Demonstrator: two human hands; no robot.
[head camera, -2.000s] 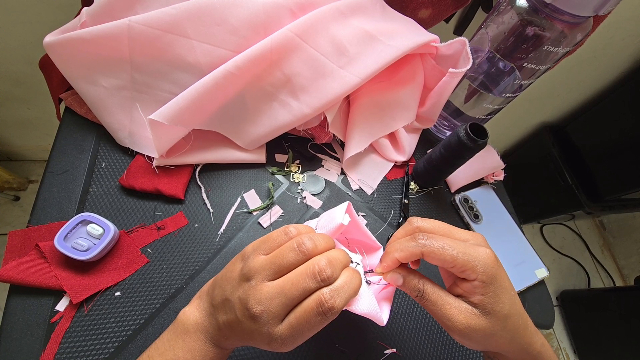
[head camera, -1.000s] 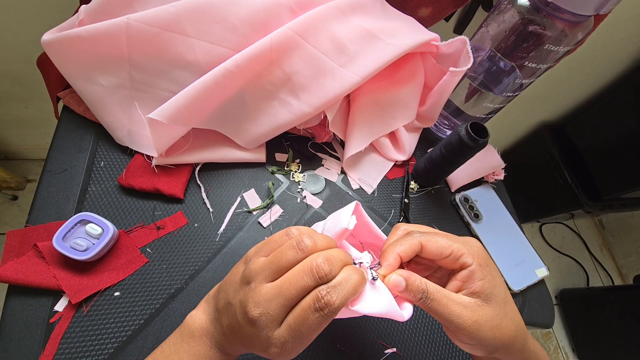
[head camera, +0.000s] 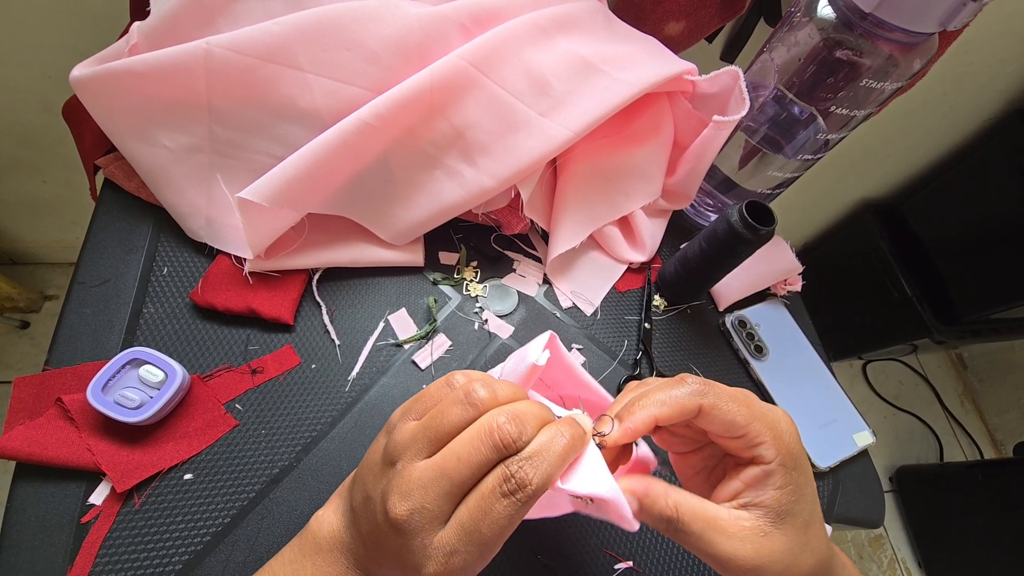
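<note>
My left hand (head camera: 472, 472) is closed on a small folded piece of pink fabric (head camera: 588, 480), its thumb and fingers pinching the gathered edge. Dark thread (head camera: 602, 428) forms a small loop at that pinch. My right hand (head camera: 712, 464) is at the right side of the piece, with its index fingertip by the thread loop and its thumb against the pink cloth lower down. Whether a needle is there cannot be seen. Black-handled scissors (head camera: 645, 328) lie just beyond my right hand, beside a spool of black thread (head camera: 716, 252).
A large pink cloth (head camera: 400, 120) covers the table's back. Fabric scraps (head camera: 432, 350) and small gold-coloured pieces (head camera: 472, 282) lie mid-table. Red fabric (head camera: 160, 440) under a purple earbud case (head camera: 138, 386) is at left; a phone (head camera: 800, 384) and water bottle (head camera: 816, 104) at right.
The small pink piece has been turned and reshaped in my hands. My right thumb and index finger, earlier together at the stitching, are now spread apart.
</note>
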